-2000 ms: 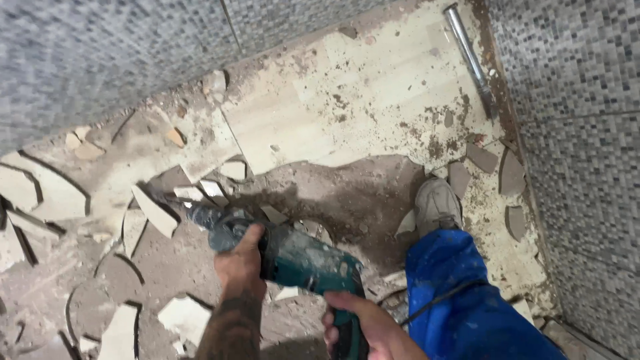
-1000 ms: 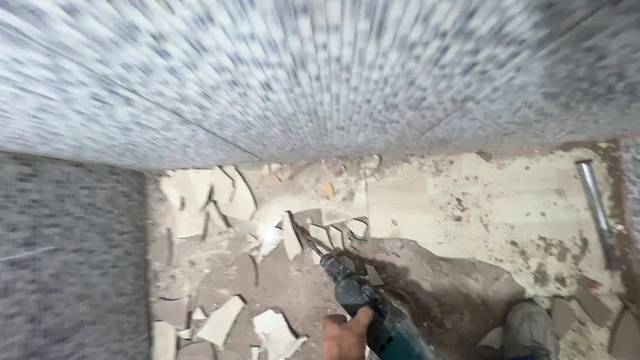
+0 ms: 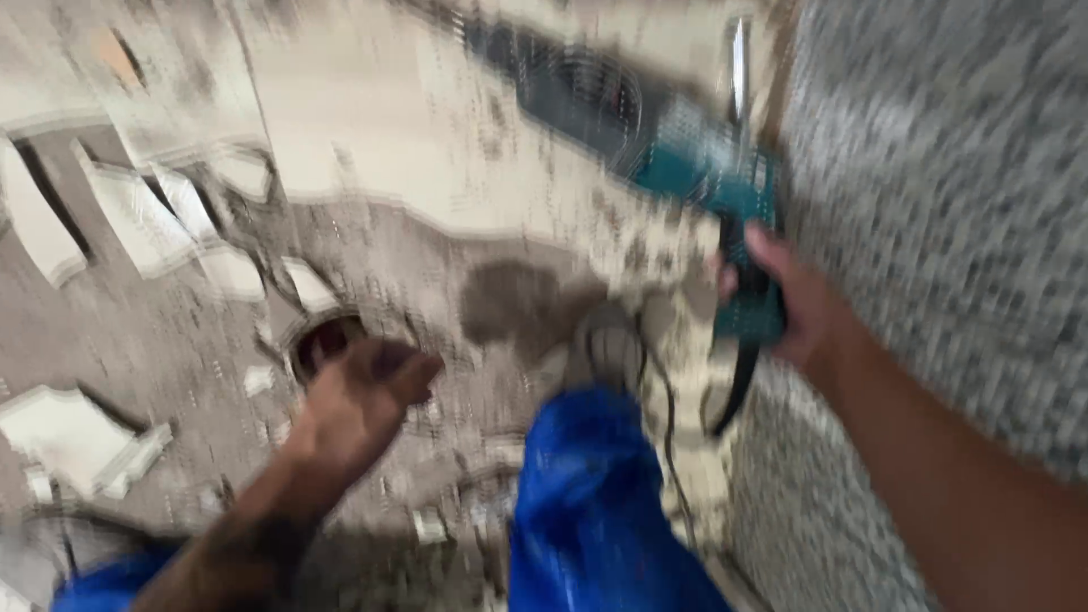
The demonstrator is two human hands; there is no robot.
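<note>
A teal and black rotary hammer [image 3: 646, 144] hangs from my right hand [image 3: 790, 297], which is closed around its rear handle at the right. The tool's front end points to the upper left, and its cord runs down from the handle. My left hand [image 3: 374, 382] is off the tool, at lower left over the rubble; its fingers are curled and blurred. A round dark opening or ring [image 3: 327, 340] shows just behind it, partly covered; what it is I cannot tell. Broken pale tile pieces [image 3: 64, 438] lie on the floor to the left.
Mosaic-patterned wall tiles [image 3: 935, 170] rise along the right side. Pale tile flooring [image 3: 357, 127] with a broken edge spans the top. A metal bar [image 3: 739, 76] stands out near the wall, partly behind the tool. My shoe [image 3: 608, 344] and blue trouser leg [image 3: 595, 501] are at the centre.
My left hand has let go of the rotary hammer's front part. The hammer has moved away from the broken tiles towards the right wall, held by my right hand.
</note>
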